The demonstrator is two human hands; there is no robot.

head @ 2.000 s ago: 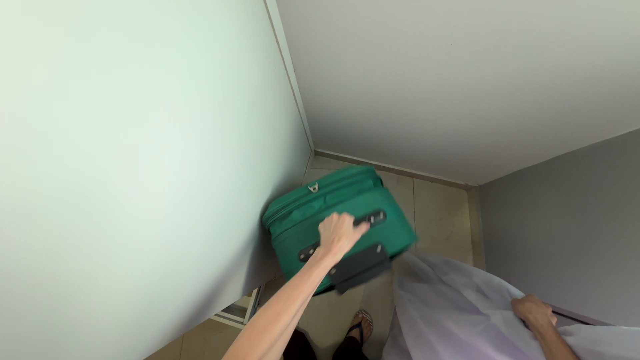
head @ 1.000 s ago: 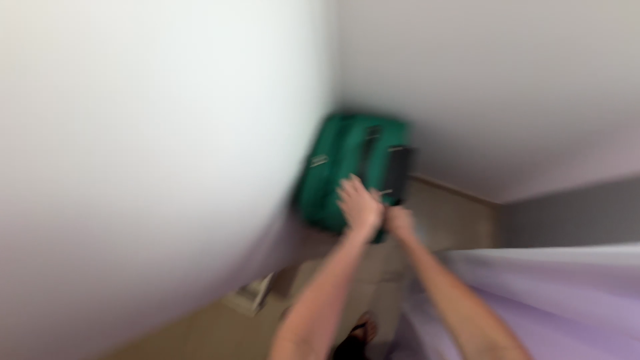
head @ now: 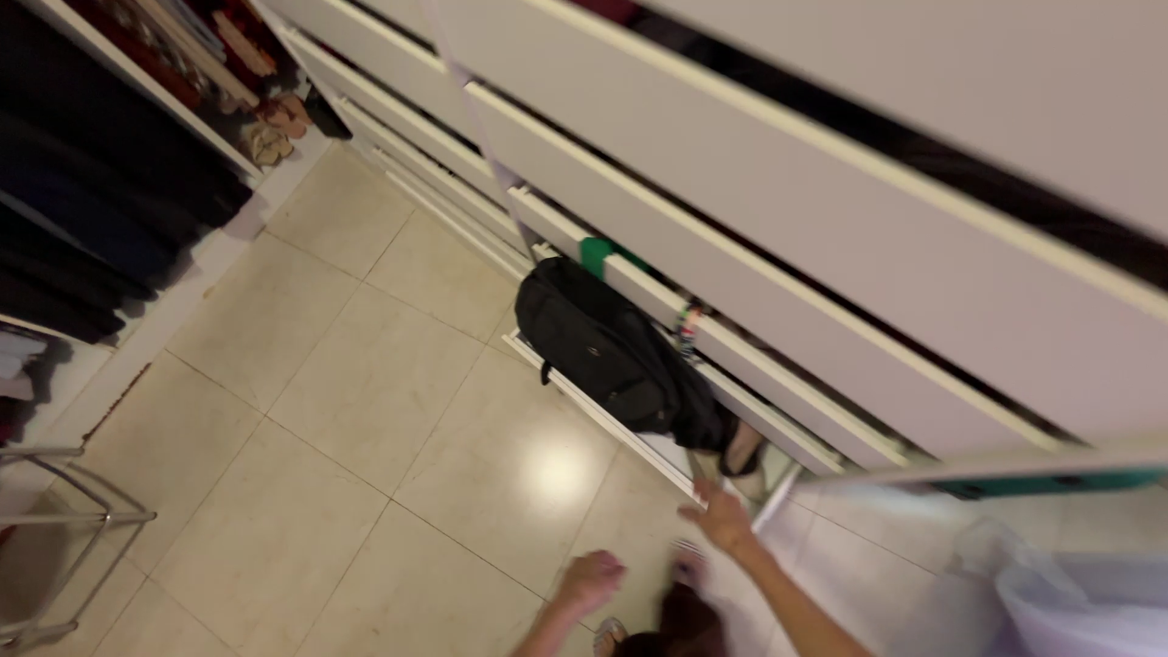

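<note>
A black backpack (head: 593, 342) lies in the open bottom drawer (head: 607, 422) of a white chest of drawers. My right hand (head: 724, 518) is at the front edge of that drawer, near its right end, with a sandal (head: 744, 449) just beyond the fingers; whether it grips the edge is unclear. My left hand (head: 591, 580) hangs over the floor in front of the drawer, fingers curled, and nothing shows in it. Part of the green suitcase (head: 1049, 482) shows past the right end of the chest.
Dark clothes (head: 100, 155) hang in an open wardrobe at the left, with shoes (head: 266, 144) on its base. A metal-legged frame (head: 108, 516) stands at lower left. A translucent whitish bag or cloth (head: 1086, 593) is at lower right. Several upper drawers (head: 730, 228) stand slightly ajar.
The view has swung widely from the corner to the drawers and floor. Both hands have left the green suitcase, which my left hand held by its handle two seconds ago.
</note>
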